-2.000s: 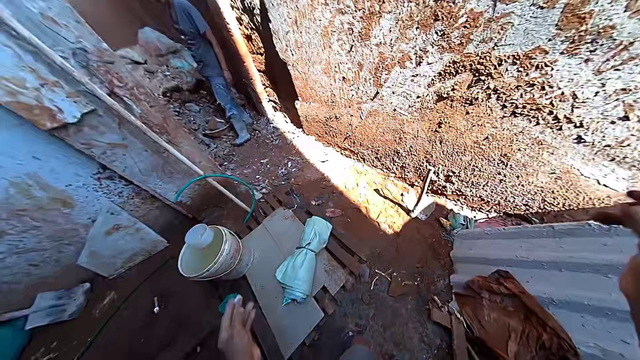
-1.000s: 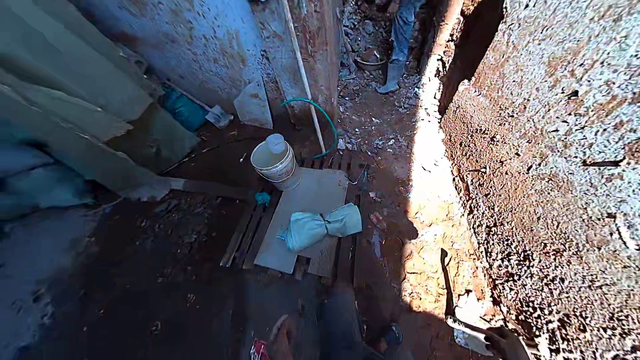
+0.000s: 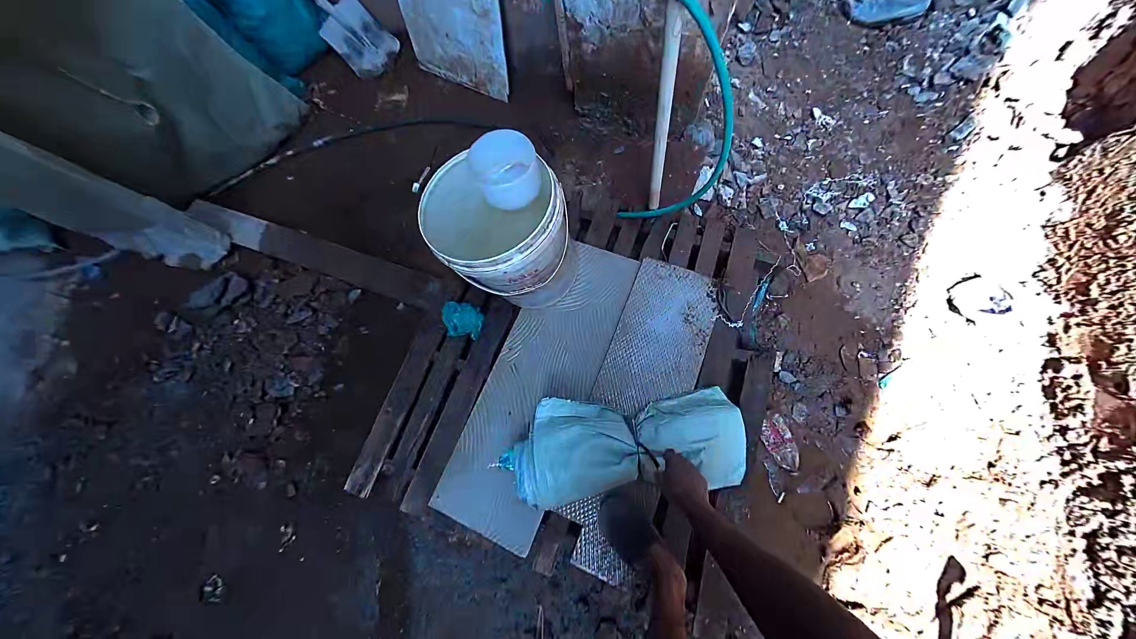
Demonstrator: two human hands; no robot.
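A pale green woven sack (image 3: 577, 448), rolled into a bundle and cinched at its middle with a dark tie (image 3: 646, 448), lies across two grey tile-like boards (image 3: 555, 355) on a wooden pallet. My right hand (image 3: 683, 479) grips the tie at the bundle's near side. Left of it, another limb, apparently my left arm, ends in a dark, blurred, rounded shape (image 3: 627, 525) just below the sack; its fingers cannot be made out. Beyond the sack stands a white plastic bucket (image 3: 532, 266) of cloudy liquid, with a translucent plastic container (image 3: 504, 169) at its rim.
A crumpled teal plastic scrap (image 3: 462, 319) lies on the pallet slats (image 3: 399, 426). Behind them are a pale pole (image 3: 664, 106) and a green hose (image 3: 726, 98). Rubble covers the ground at the upper right. A plank (image 3: 328, 257) runs left from the pallet.
My right hand, beside a long-handled tool at the lower right one second ago, is now at the sack's tie. The view has moved closer to the pallet.
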